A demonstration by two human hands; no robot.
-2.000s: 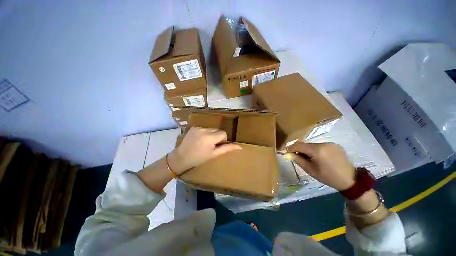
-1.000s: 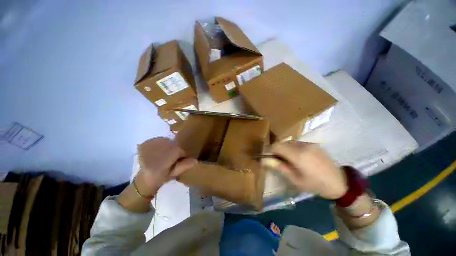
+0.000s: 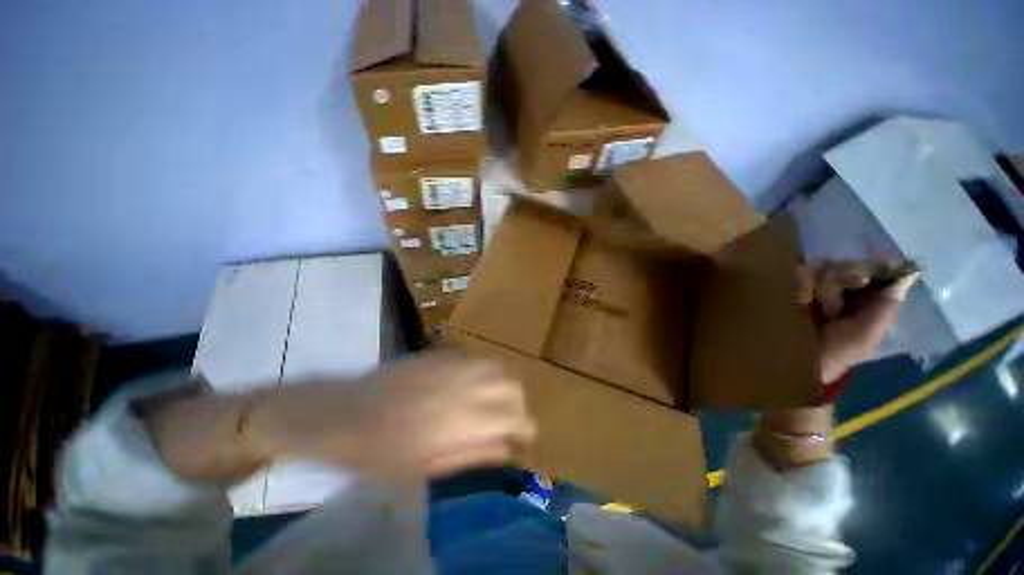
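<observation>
A brown carton [image 3: 618,326] is tilted in front of me with its flaps spread; its inside shows dark print and no contents that I can make out. My left hand [image 3: 455,416] is blurred at the carton's near left flap; whether it touches the flap is unclear. My right hand [image 3: 853,309] is curled beside the outer edge of the right flap [image 3: 758,320]. A small yellowish thing, which looks like the utility knife [image 3: 907,279], shows at its fingertips; no blade can be made out.
Brown cartons with white labels [image 3: 447,193] are stacked against the wall. An open brown carton [image 3: 595,129] and another brown carton [image 3: 691,202] stand behind the tilted one. White cartons [image 3: 337,320] are at left, a large white one [image 3: 921,202] at right. Brown cardboard stands far left.
The carton has turned and tilted, and its flaps are now spread wide. My right hand has moved right, to the outer side of a flap. My left hand has moved slightly right and down.
</observation>
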